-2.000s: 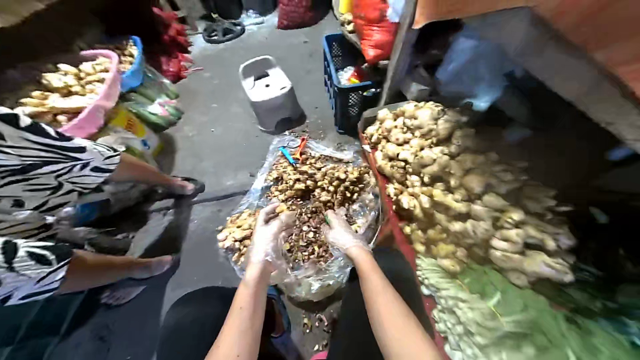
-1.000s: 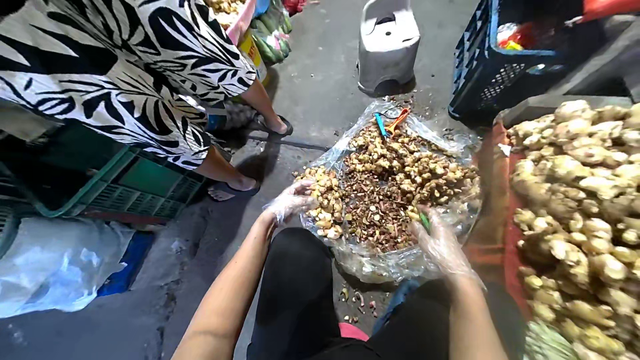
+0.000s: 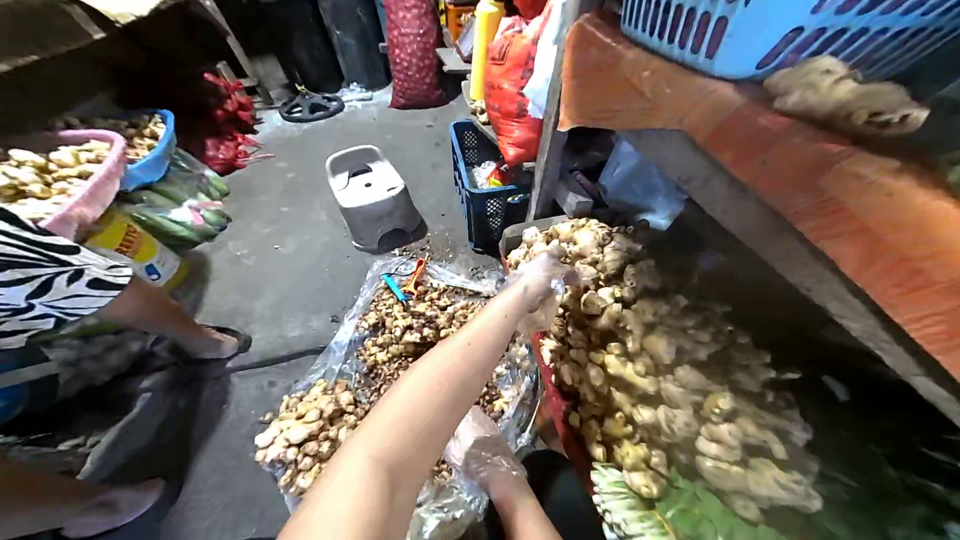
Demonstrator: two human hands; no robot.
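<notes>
My left hand (image 3: 541,289), in a clear plastic glove, reaches across to the near-left edge of a large heap of ginger root (image 3: 645,360); whether its fingers hold a piece cannot be told. Below it my right hand (image 3: 484,450), gloved alike, is low over the right side of a clear plastic sheet (image 3: 341,360), its fingers partly hidden by my left forearm. Small ginger pieces (image 3: 307,431) and brown scraps lie on the sheet. A blue-handled tool (image 3: 394,288) and an orange peeler (image 3: 414,277) rest at its far edge.
A grey plastic stool (image 3: 371,199) and a dark blue crate (image 3: 480,195) stand beyond the sheet. A person's leg (image 3: 161,319) is at left, near pink (image 3: 105,180) and blue basins (image 3: 154,154) of ginger. An orange-covered ledge (image 3: 720,142) overhangs the heap at right.
My left hand has moved from the left side of the sheet across to the ginger heap, its arm now passing over my right hand. The view has swung noticeably.
</notes>
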